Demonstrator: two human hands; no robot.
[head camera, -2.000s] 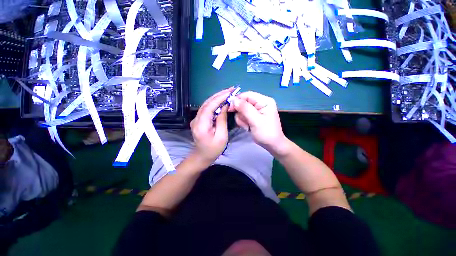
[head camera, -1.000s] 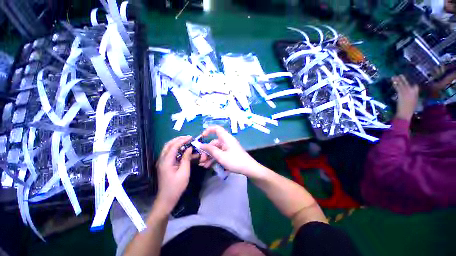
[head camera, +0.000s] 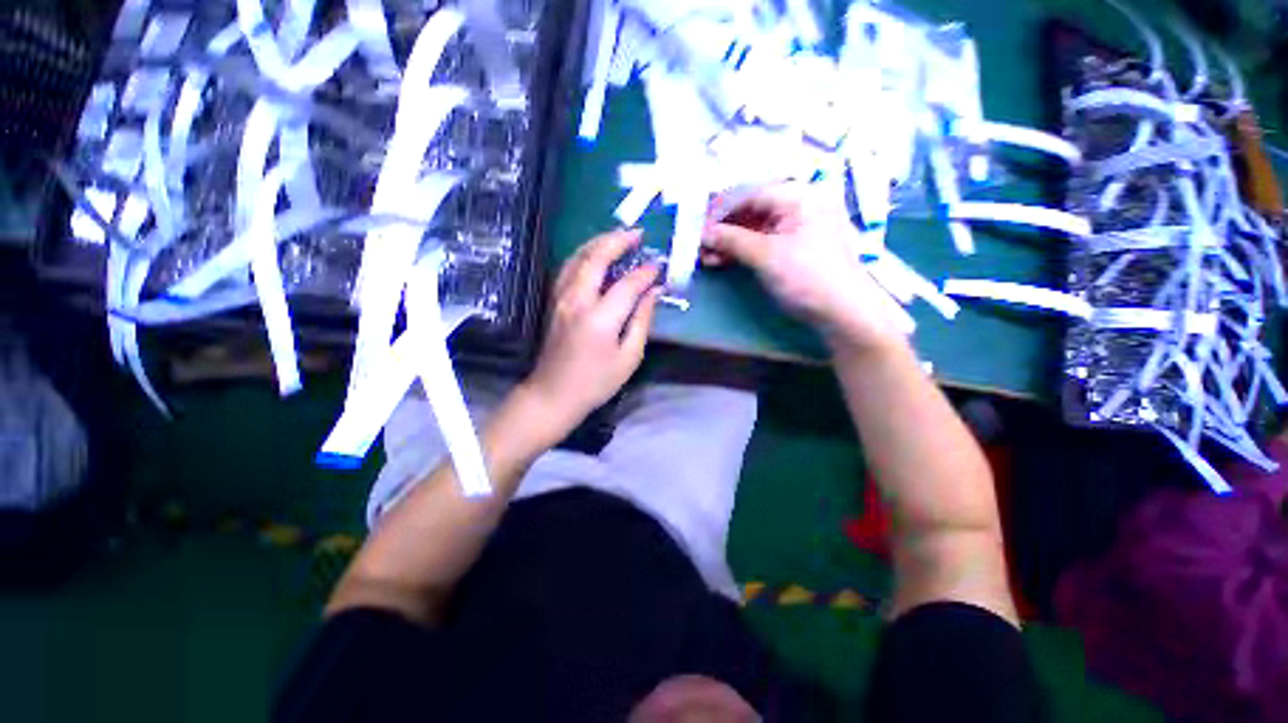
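My left hand (head camera: 600, 318) holds a small dark circuit board (head camera: 639, 266) in its fingers above the bench's front edge. The fingers hide much of the board. A small pale piece (head camera: 675, 302) shows just below the board. My right hand (head camera: 791, 254) is at the near side of the loose cable pile (head camera: 763, 99), thumb and fingertips close together. A white ribbon cable (head camera: 688, 233) stands between the two hands, beside the right fingertips. The blur does not show whether the right fingers grip it.
A large dark board tray (head camera: 544, 184) is at left, with white cables hanging over its front edge. A second batch of boards with cables (head camera: 1130, 240) is at right. A purple sleeve (head camera: 1187, 607) shows at lower right. Part of a red stool (head camera: 872, 523) is under the bench.
My right hand has left the board and moved forward to the cable pile. My left hand still holds the board. The view has swung back left after turning right.
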